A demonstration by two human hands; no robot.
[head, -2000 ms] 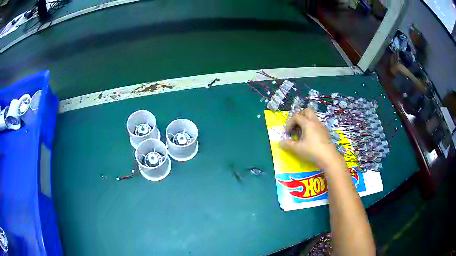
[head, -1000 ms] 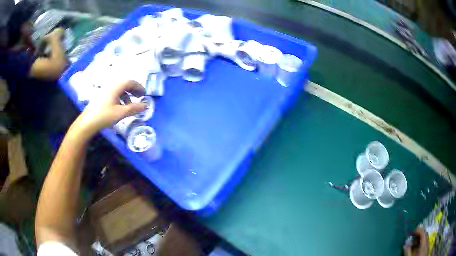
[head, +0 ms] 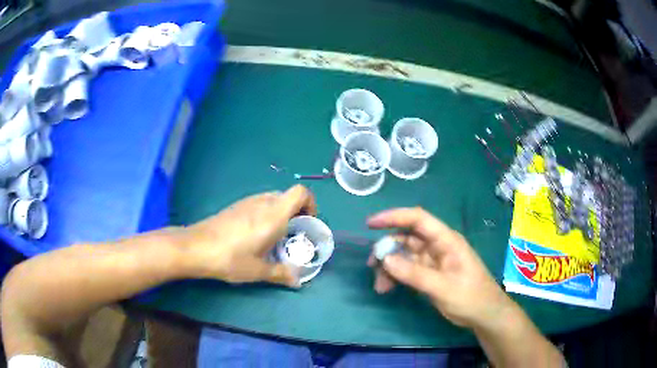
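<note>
My left hand grips a white fan housing near the front edge of the green bench, its open rim facing up and the round hub showing inside. My right hand is just right of it, holding a small silver-grey motor between thumb and fingers. Thin blurred wires run from the motor toward the housing; whether they enter it I cannot tell. Three more white housings stand upright together behind my hands. A thin red lead with a pale tip lies left of them.
A blue bin at the left holds many white housings along its back and left side. At the right, a pile of motors with wires lies on and around a printed yellow and blue sheet. A whitish strip crosses behind.
My left hand has moved from the blue bin to the bench with a housing in it. My right hand has come from the sheet side toward the housing with a motor. The view has swung back right.
</note>
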